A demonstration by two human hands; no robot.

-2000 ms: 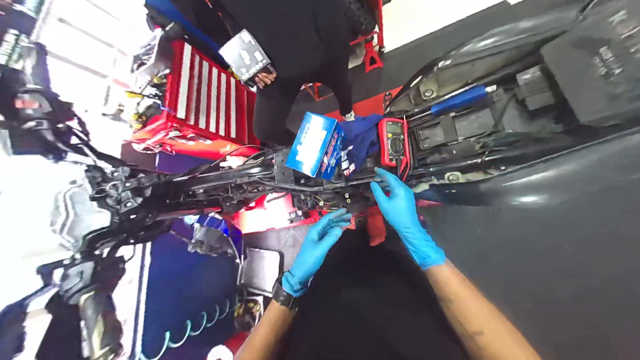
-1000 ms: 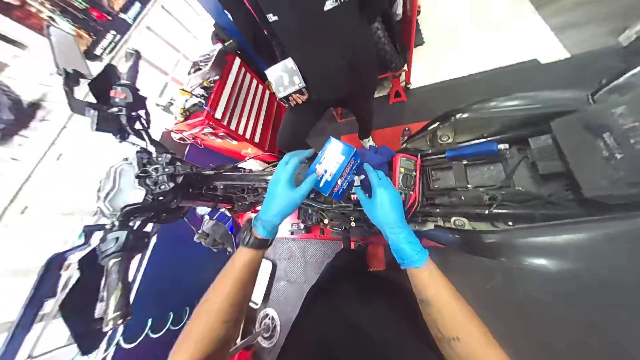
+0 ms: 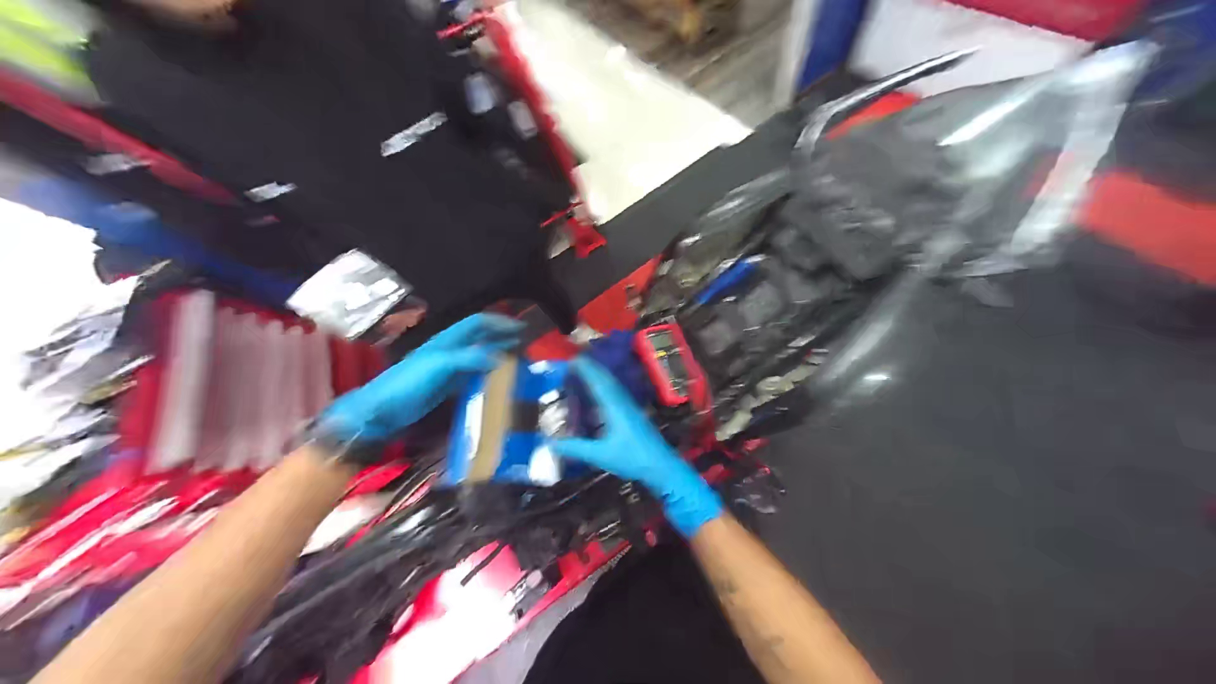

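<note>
The view is blurred. A blue box [image 3: 525, 423] with a brown strip and white areas lies over the motorcycle frame [image 3: 380, 570], between my two hands. My left hand [image 3: 427, 375], in a blue glove, reaches over the box's far left edge. Fingers of my right hand [image 3: 627, 451], also gloved in blue, are spread at the box's right side; thumb and forefinger are apart. Whether either hand grips the box is not clear. A red multimeter [image 3: 673, 366] sits just right of my right hand, beside a dark blue cloth [image 3: 622, 366].
Across the motorcycle stands a person in black [image 3: 351, 161] holding a white box [image 3: 350, 293]. A red tool cabinet [image 3: 252, 380] is at the left. The motorcycle's tail section [image 3: 845, 218] extends to the upper right, and a red stand [image 3: 579, 233] is behind.
Two seconds ago both hands were below the blue box; they then came up to its sides. The box now shows another face with a brown strip. The view has swung strongly.
</note>
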